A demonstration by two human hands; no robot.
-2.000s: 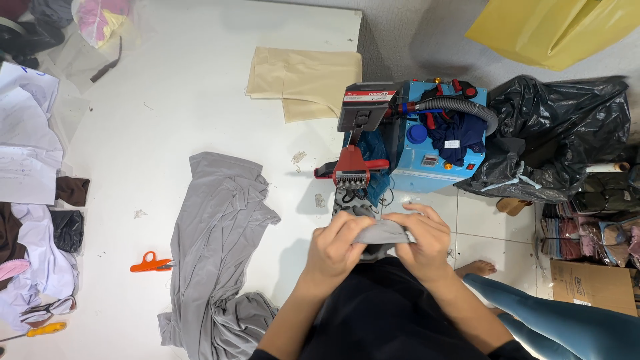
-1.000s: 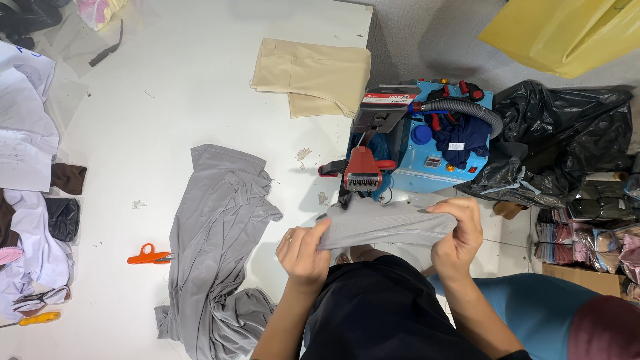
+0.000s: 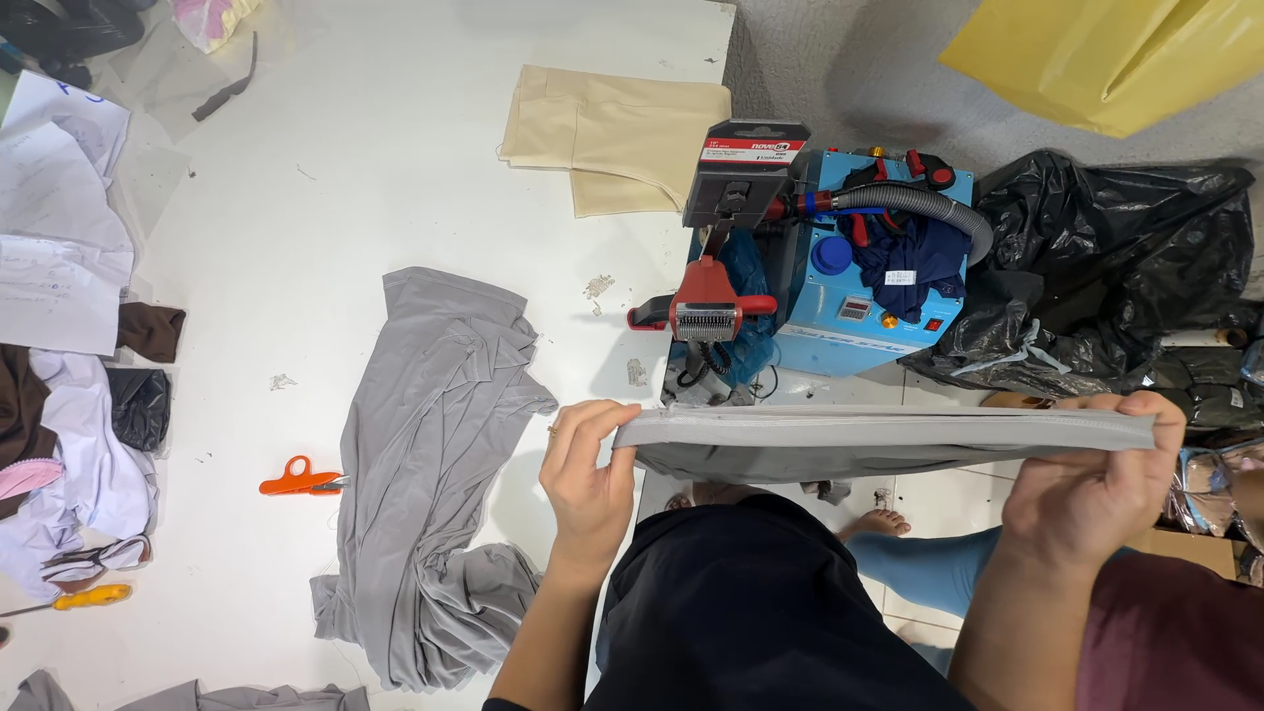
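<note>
A grey fabric garment with a stitched hem or waistband is stretched level between both hands above my lap. My left hand pinches its left end, fingertips at the edge. At the far right, my right hand grips the other end. More grey fabric lies crumpled on the white table left of my left hand. Orange-handled thread snips touch that fabric's left side. Just beyond the stretched band stands a red-and-black tagging or pressing device, whose exact kind I cannot tell.
Folded beige fabric lies at the table's far edge. A blue machine with a grey hose stands beyond the band, beside black plastic bags. Papers, mixed cloth and a yellow-handled tool are at left. Another person's leg is at right.
My hands have moved apart, drawing the grey fabric from a small bunched piece into a long straight band. The other person beside me has shifted.
</note>
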